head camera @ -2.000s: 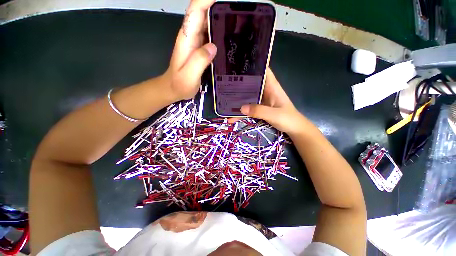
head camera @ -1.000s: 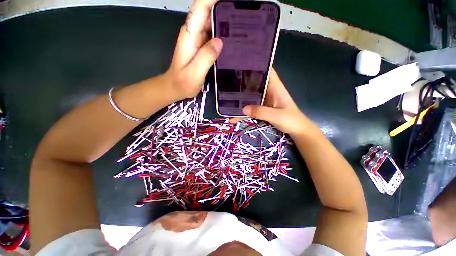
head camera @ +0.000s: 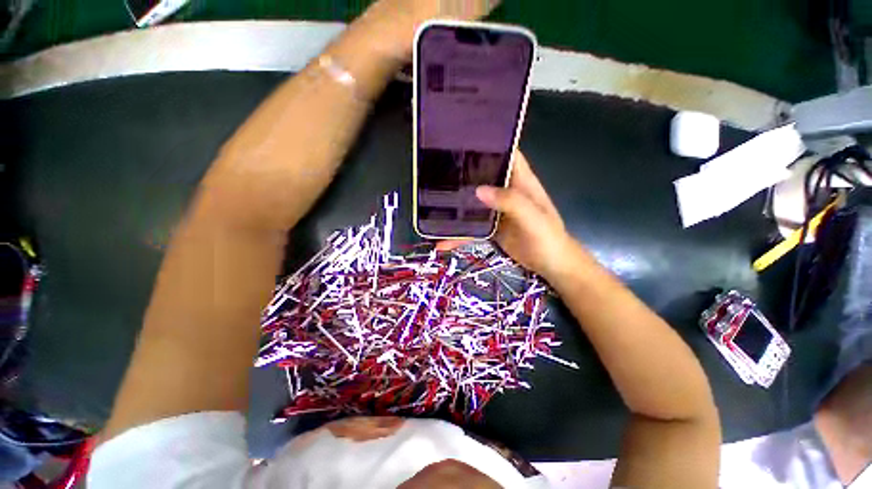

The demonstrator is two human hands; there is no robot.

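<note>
A large smartphone (head camera: 470,134) with a lit screen and pale rim is held upright in my right hand (head camera: 521,212), the thumb on its lower screen. My left hand (head camera: 445,10) is at the top edge, beyond the phone's upper end, blurred and partly cut off; whether it holds anything cannot be seen. A tangled pile of thin red-and-white parts (head camera: 411,325) lies on the dark mat below the phone.
A keypad phone unit (head camera: 746,337), white block (head camera: 694,134), paper strip (head camera: 739,175), yellow-handled tool (head camera: 795,236) and black cables (head camera: 834,177) lie at right. A whitish rail (head camera: 612,81) borders a green conveyor. Another person's arm (head camera: 849,420) shows lower right.
My left hand has let go of the smartphone and reached forward over the rail. The phone stays in my right hand. A unit shows on the conveyor at top left.
</note>
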